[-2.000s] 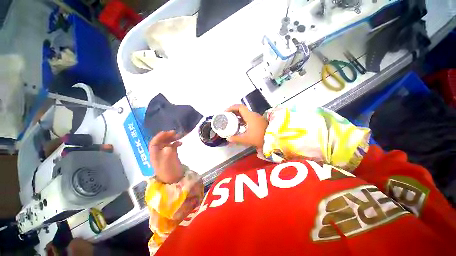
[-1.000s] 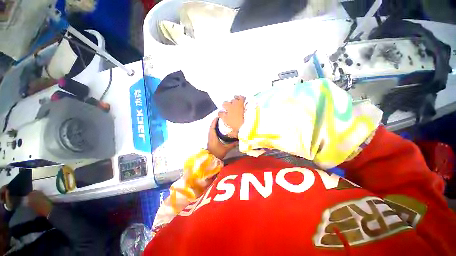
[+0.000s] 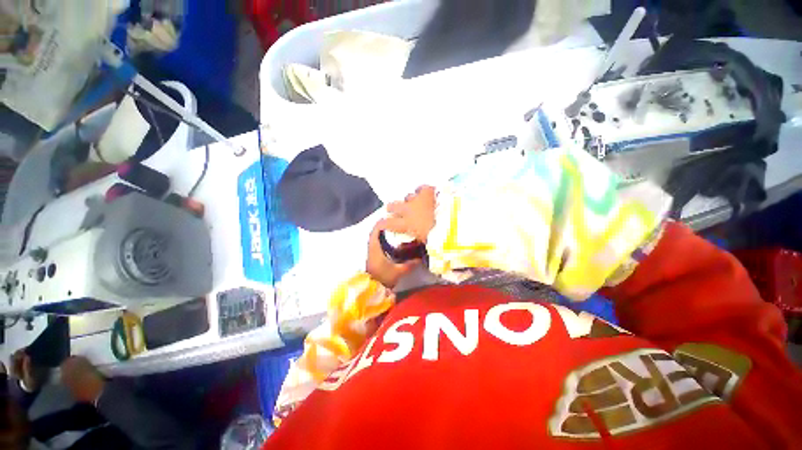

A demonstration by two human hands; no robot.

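A dark round flask (image 3: pixel 404 250) with a pale top is held close to my chest at the table's front edge. My left hand (image 3: pixel 382 257) is wrapped around its left side. My right hand (image 3: pixel 415 214) lies over its far upper side with the fingers bent; whether the white cap is under these fingers is hidden. Both hands touch the flask. My printed right sleeve covers part of the table beyond. A dark grey cloth piece (image 3: pixel 324 190) lies on the white table just left of my hands, partly over the blue JACK strip.
A sewing machine (image 3: pixel 673 105) with dark cloth (image 3: pixel 763 88) around it stands at the right. Another machine (image 3: pixel 132 250) stands at the left, with yellow-green shears (image 3: pixel 128 335) by it. Another person's hand (image 3: pixel 83 379) is at the lower left. A red stool (image 3: pixel 774 278) is at the right.
My right hand has moved from beside the flask, holding its white cap, to over the flask's top. My left hand has closed around the flask. Both are nearer my chest, and the view has turned.
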